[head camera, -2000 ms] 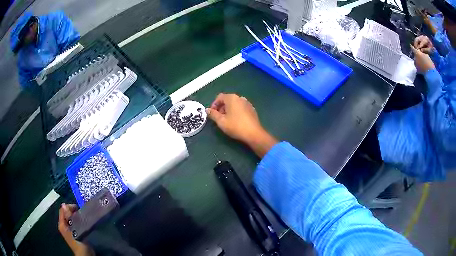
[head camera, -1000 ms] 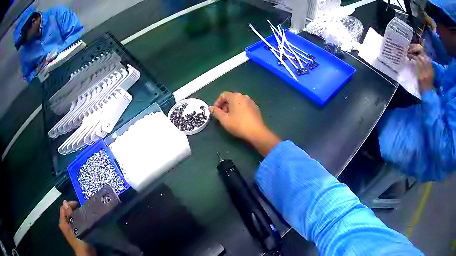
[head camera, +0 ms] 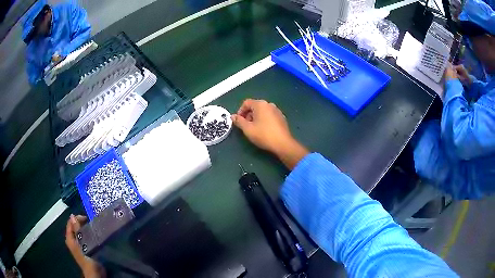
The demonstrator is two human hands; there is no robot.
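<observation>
My right hand (head camera: 264, 126) is at the right rim of the round white dish (head camera: 227, 133), thumb and forefinger close together; whether they pinch the rim or a small part cannot be told. Dark small hardware (head camera: 211, 129) lies in the dish. My left hand (head camera: 77, 244) is at the lower left, partly hidden behind the dark metal block of the fixture (head camera: 106, 227); its grip is unclear. A black flat plate (head camera: 176, 239) lies right of the block. The black electric screwdriver (head camera: 270, 220) lies on the table, its bit pointing away from me.
The small blue bin (head camera: 81, 186) holds silvery pieces beside a white block (head camera: 165, 163). A dark green crate (head camera: 168, 92) holds stacked white arms. A blue tray (head camera: 365, 87) holds white sticks. Clear bags (head camera: 372, 30) lie beyond. People in blue smocks sit at upper left and right.
My hands keep almost the same place at the dish and the block. The person at the right has moved a slotted white housing and now has both hands near its lower edge.
</observation>
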